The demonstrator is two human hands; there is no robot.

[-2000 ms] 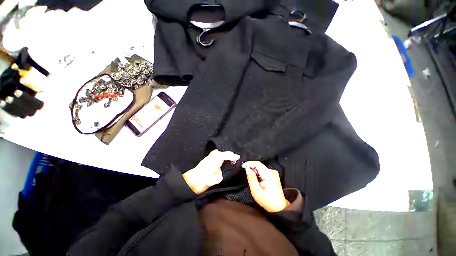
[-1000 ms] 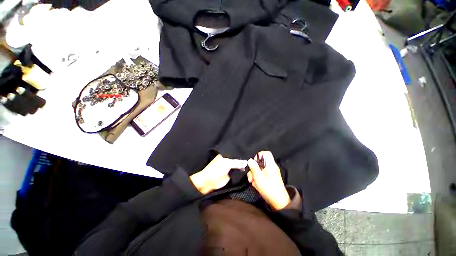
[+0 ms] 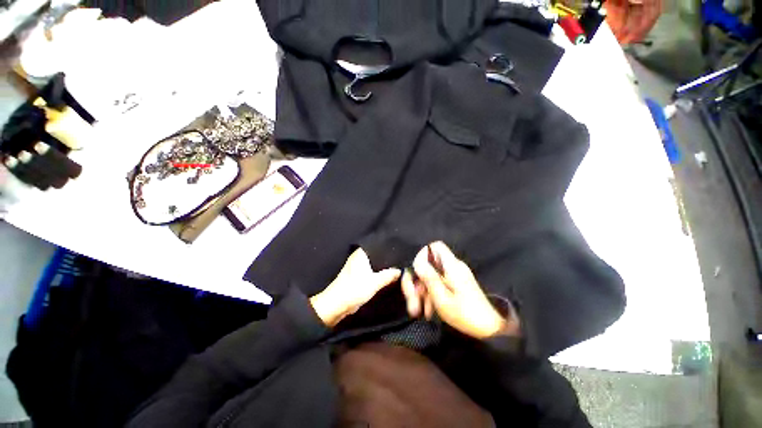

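Note:
A large dark jacket point(image 3: 468, 192) lies on the white-topped table with its near edge at my body. My left hand point(image 3: 353, 288) grips the dark sleeve cuff point(image 3: 380, 303) at the table edge, thumb and forefinger pointing right. My right hand point(image 3: 455, 291) is just right of it, fingers curled, with a small dark tool partly showing between the fingers. The fingertips are blurred. No needle or thread can be made out, and any button on the cuff is hidden.
An oval white tray point(image 3: 180, 201) holds loose buttons and a red item. A glittering button pile point(image 3: 238, 134) and a smartphone point(image 3: 266, 199) lie beside it on and near a brown cloth point(image 3: 194, 226). A second jacket point(image 3: 309, 104) lies beyond, with hangers point(image 3: 358, 89). Red and yellow items point(image 3: 571, 28) are at the far edge.
My right hand has turned and its fingers have parted slightly from my left fingertips. My left hand stays on the cuff. The view has tilted, showing more of the far table edge.

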